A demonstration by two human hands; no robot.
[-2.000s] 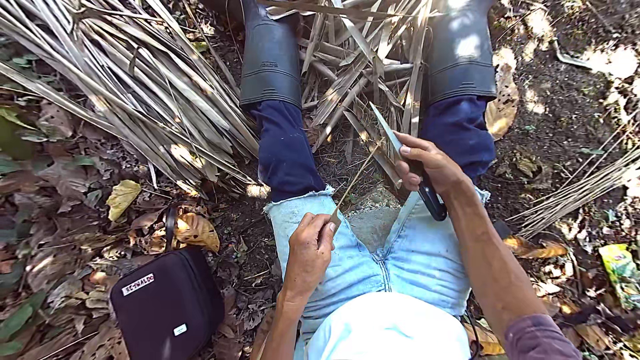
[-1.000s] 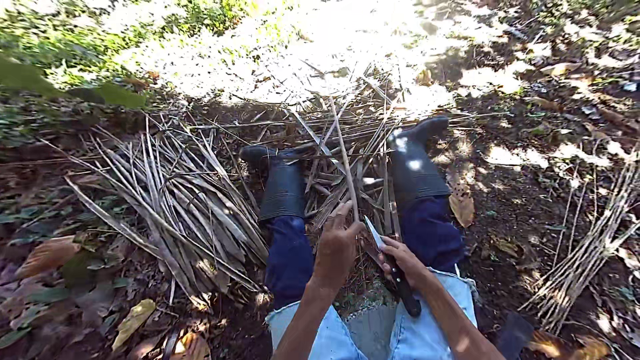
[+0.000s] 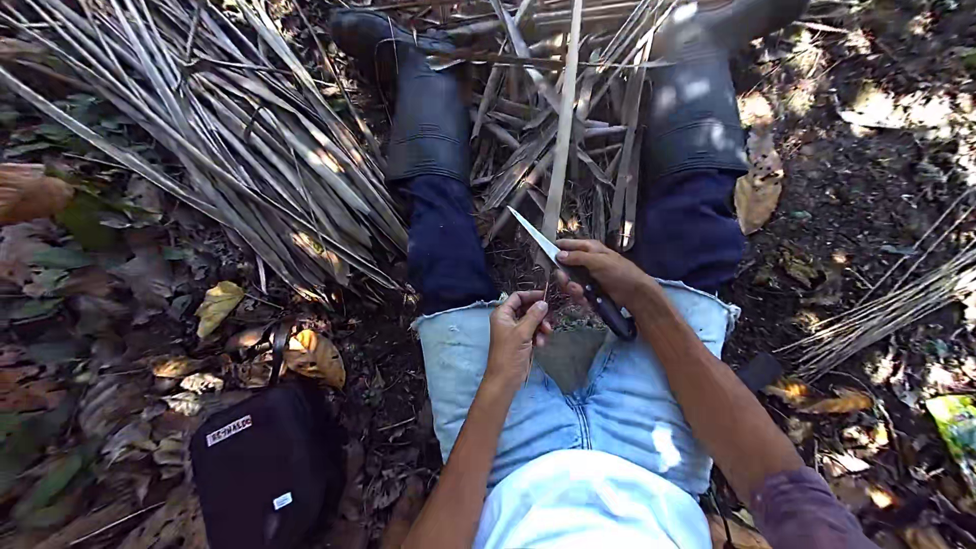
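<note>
A long dry leaf strip [image 3: 565, 126] runs from between the boots down to my hands. My left hand [image 3: 518, 328] pinches its narrow near end between thumb and fingers, above my left thigh. In my right hand [image 3: 610, 278] is a knife [image 3: 543, 238] with a black handle, its pale blade pointing up and left across the strip. My right thumb and fingers lie close to the strip; whether they touch it is unclear. Between my legs lies a loose heap of dry leaf strips [image 3: 526, 164].
A large bundle of dry strips [image 3: 252, 145] lies at the left, and thin sticks [image 3: 892, 305] lie at the right. A black case [image 3: 263, 465] stands on leaf litter at lower left. Black rubber boots [image 3: 431, 114] flank the heap.
The view has tipped back down since one second ago. My left hand has come back toward my lap, below the knife, from farther up the strip.
</note>
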